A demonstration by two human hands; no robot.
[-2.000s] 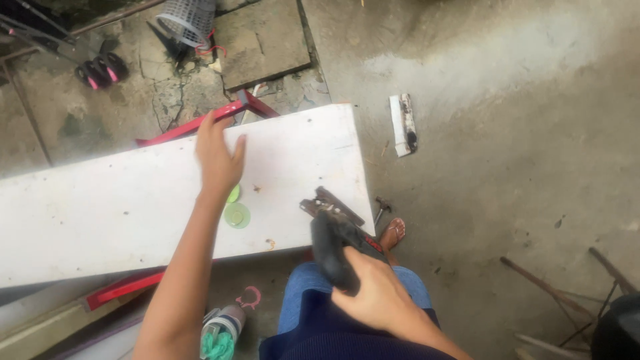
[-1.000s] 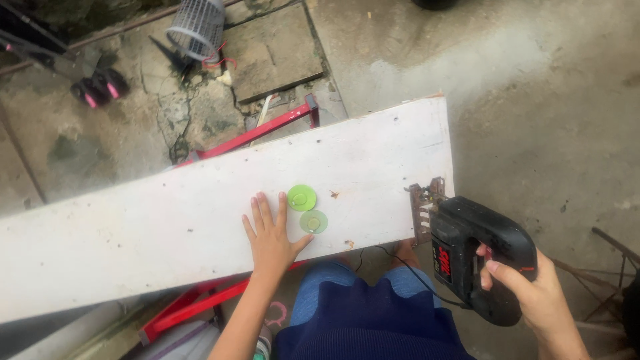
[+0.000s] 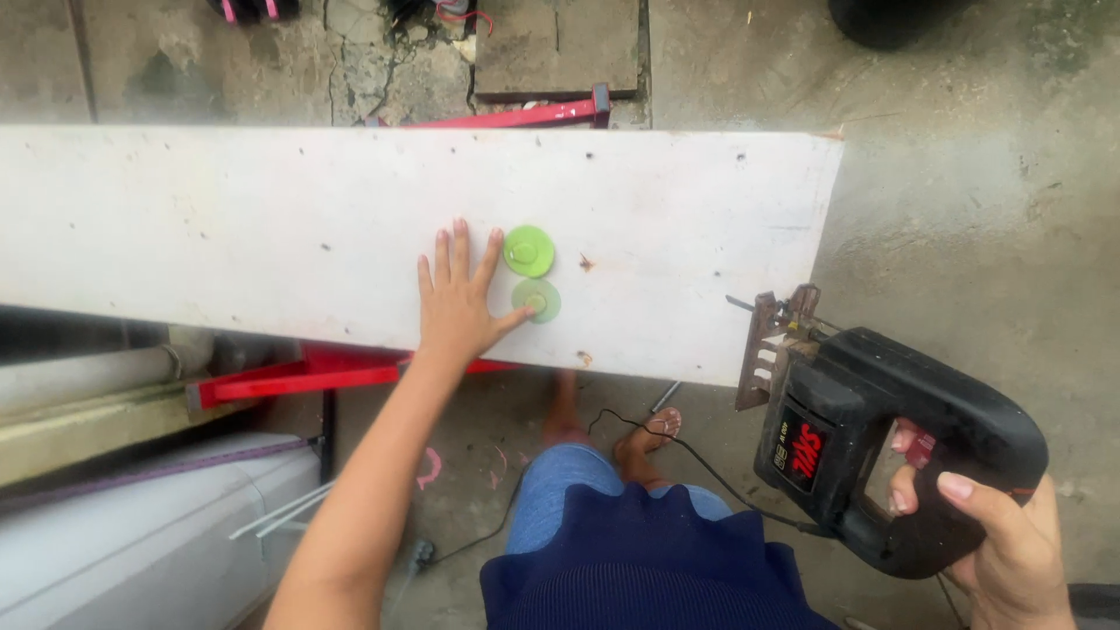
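Note:
A long white board (image 3: 367, 219) with small dark marks lies across the view. My left hand (image 3: 459, 302) rests flat on it with fingers spread, the thumb touching a pale green translucent disc (image 3: 535, 299). A brighter green disc (image 3: 528, 251) lies just above that one, beside the index finger. In my right hand (image 3: 997, 516) is a black Skil jigsaw (image 3: 927, 420), gripped by its handle, with fingers at the red trigger. The jigsaw is tilted on its side at the board's right end, its metal base plate and blade facing the board; whether the blade touches the board I cannot tell.
Red metal supports (image 3: 306, 381) show under the board. A black power cord (image 3: 700, 459) runs past my feet (image 3: 647, 437) over the concrete floor. Pipes (image 3: 96, 376) and a large pale object (image 3: 157, 516) stand at the lower left. A dark round object (image 3: 892, 13) is at the top right.
My left hand, raised over the board two seconds ago, came down onto it by the discs. My right hand has moved the jigsaw from near my body out to the board's right end.

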